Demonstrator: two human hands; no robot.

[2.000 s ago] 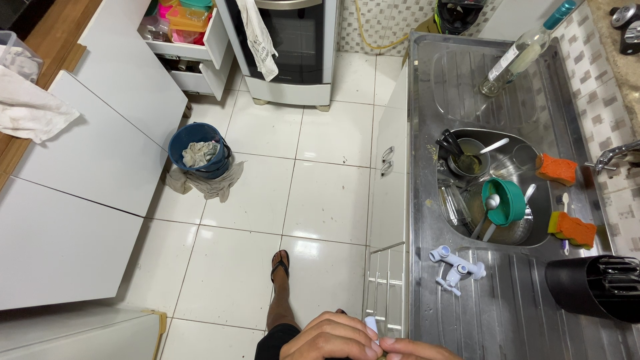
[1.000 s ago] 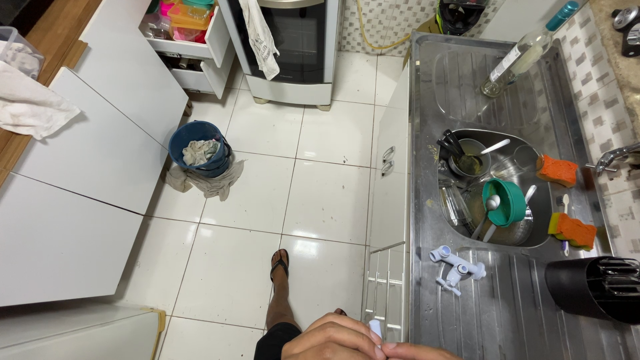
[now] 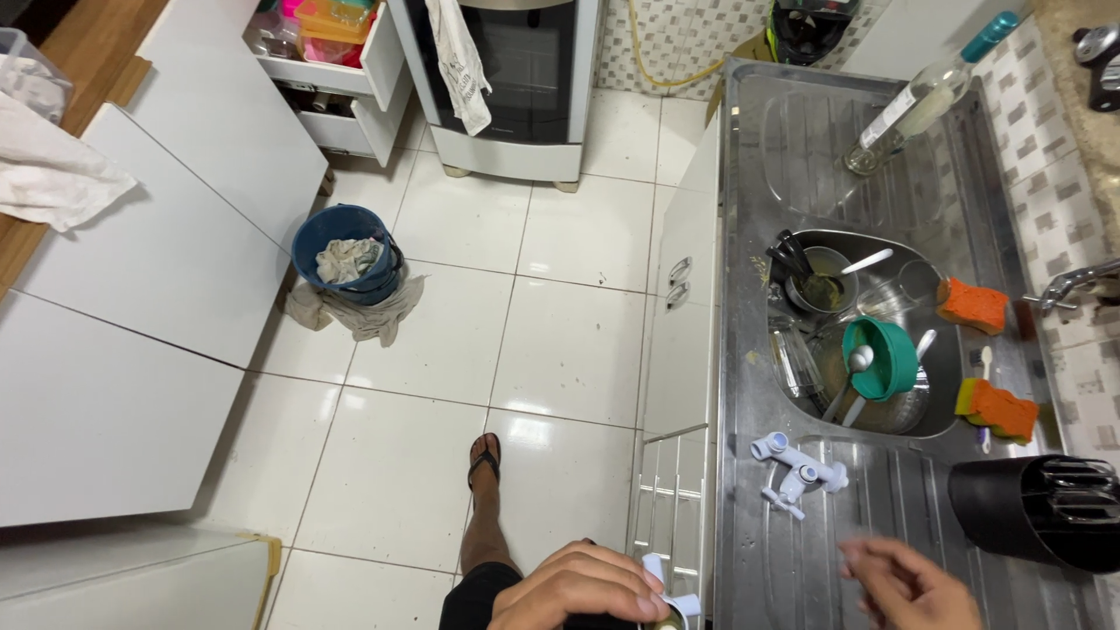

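Observation:
My left hand (image 3: 577, 586), at the bottom centre, grips a small light-blue plastic piece (image 3: 684, 605) with arms like a tap handle; part of it is hidden by my fingers. Over the ribbed steel drainboard at the lower right is my right hand (image 3: 910, 586), slightly blurred, its fingers curled; whether it holds anything does not show. A light-blue plastic tap (image 3: 801, 470) lies on the drainboard between the sink and my right hand.
The sink (image 3: 941, 385) holds a green bowl (image 3: 891, 354), a pot and spoons. Two sponges (image 3: 971, 306) lie on its right edge, near a black cutlery holder (image 3: 989, 507). A glass bottle (image 3: 914, 109) stands farther back. On the floor is a blue bucket (image 3: 367, 284) with cloths.
My right hand has moved away from my left hand, rightward over the drainboard. My left hand stays near the bottom centre, and more of the light-blue piece shows. The tap has not moved.

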